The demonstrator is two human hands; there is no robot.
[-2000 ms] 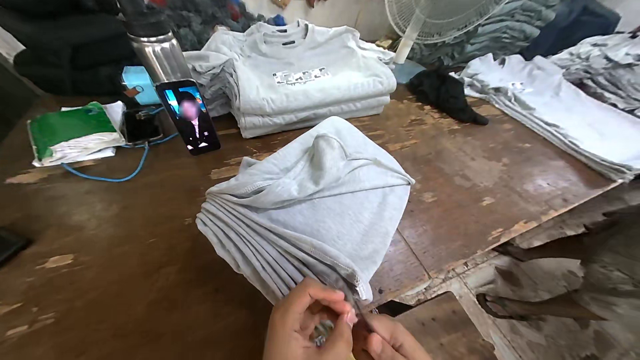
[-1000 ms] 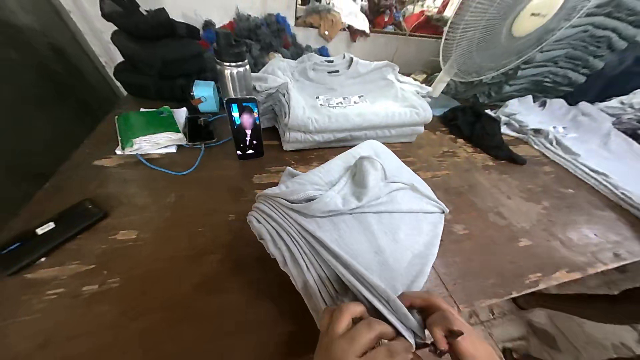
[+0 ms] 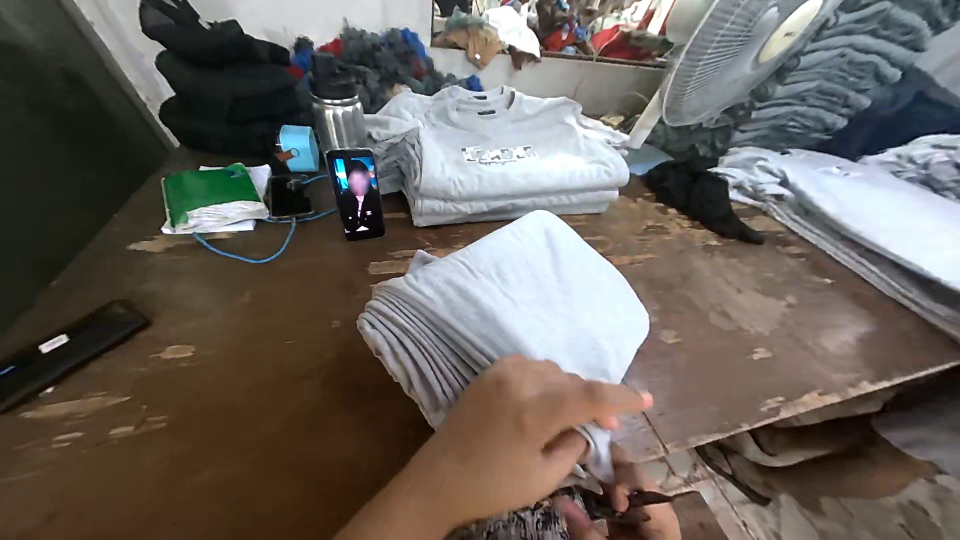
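Note:
A stack of folded light grey fabric pieces [image 3: 555, 292] lies on the brown wooden table [image 3: 247, 420], its layered folds facing left. My left hand [image 3: 525, 420] reaches over the near edge of this stack, index finger extended to the right, with fabric bunched under its curled fingers. Below it, at the bottom of the view, my right hand [image 3: 622, 502] holds a small dark metal tool [image 3: 637, 501], perhaps thread snips, close to a hanging corner of the cloth. Patterned dark fabric shows beneath the hands.
Folded grey T-shirts [image 3: 517, 165] lie behind the stack, beside a propped smartphone [image 3: 356, 195], a steel bottle [image 3: 339, 116] and a green packet [image 3: 210, 196]. A fan [image 3: 720, 60], black cloth [image 3: 694, 196] and more pale garments [image 3: 885, 210] are at right; a black object [image 3: 67, 352] lies left.
The top piece of the stack, rumpled with a raised bump earlier, now lies smoother. My left hand has moved up onto the cloth, its index finger now extended.

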